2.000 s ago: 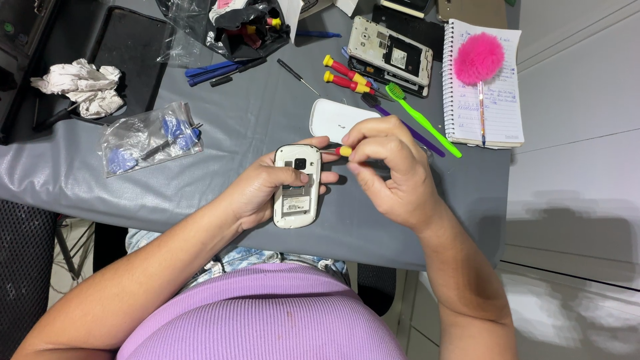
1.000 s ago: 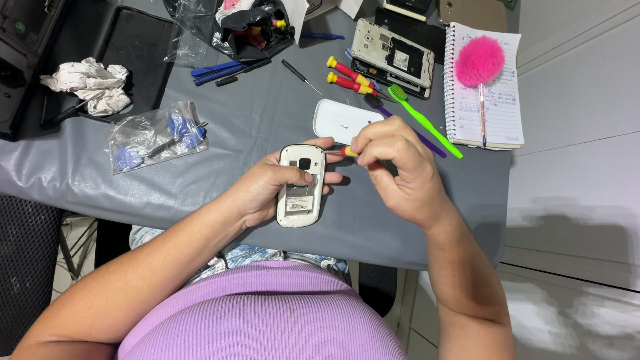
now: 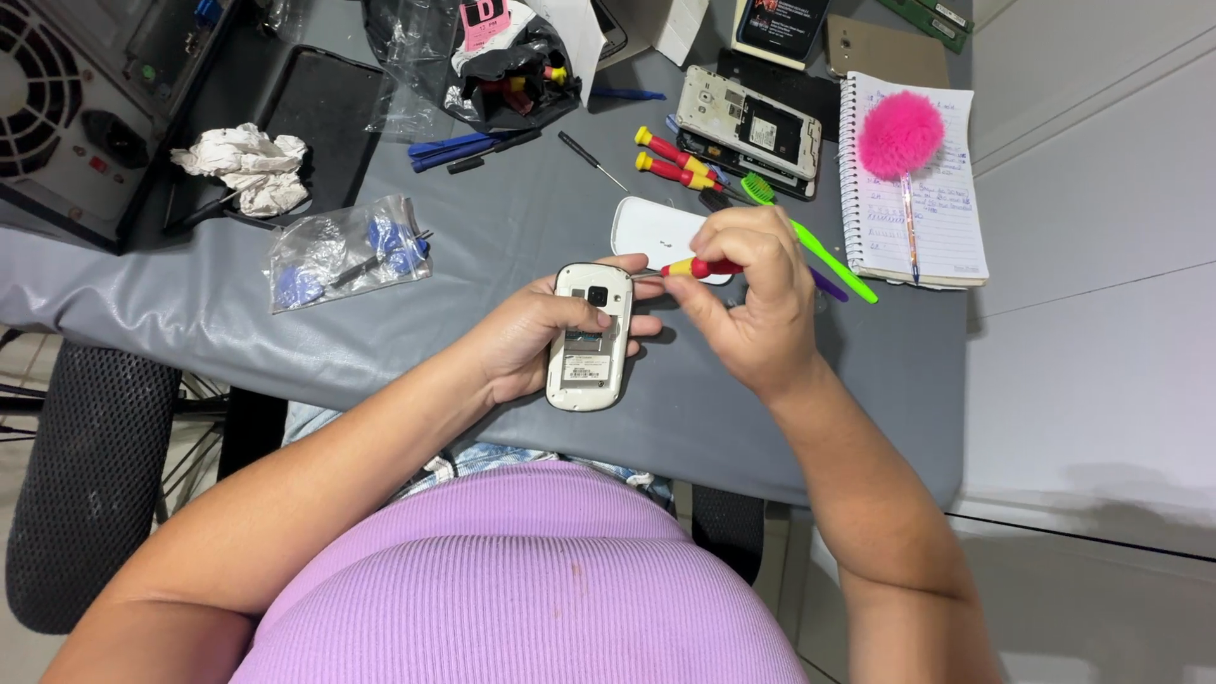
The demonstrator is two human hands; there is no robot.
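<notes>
A white mobile phone with its back cover off is held in my left hand, thumb across its open battery bay and fingers behind it. My right hand grips a small screwdriver with a red and yellow handle. The screwdriver's shaft points left, its tip at the phone's upper right edge; whether it touches a screw cannot be told. A white phone back cover lies on the grey table covering just beyond my hands, partly hidden by the right one.
Beyond lie a black screwdriver, two red-yellow screwdrivers, a green toothbrush and a disassembled phone. A spiral notebook with a fluffy pink pen is right. Left are a plastic bag, crumpled paper and a computer case.
Both hands keep their hold on the phone and the screwdriver. The right hand's fingers have shifted around the handle, and more of the handle shows now.
</notes>
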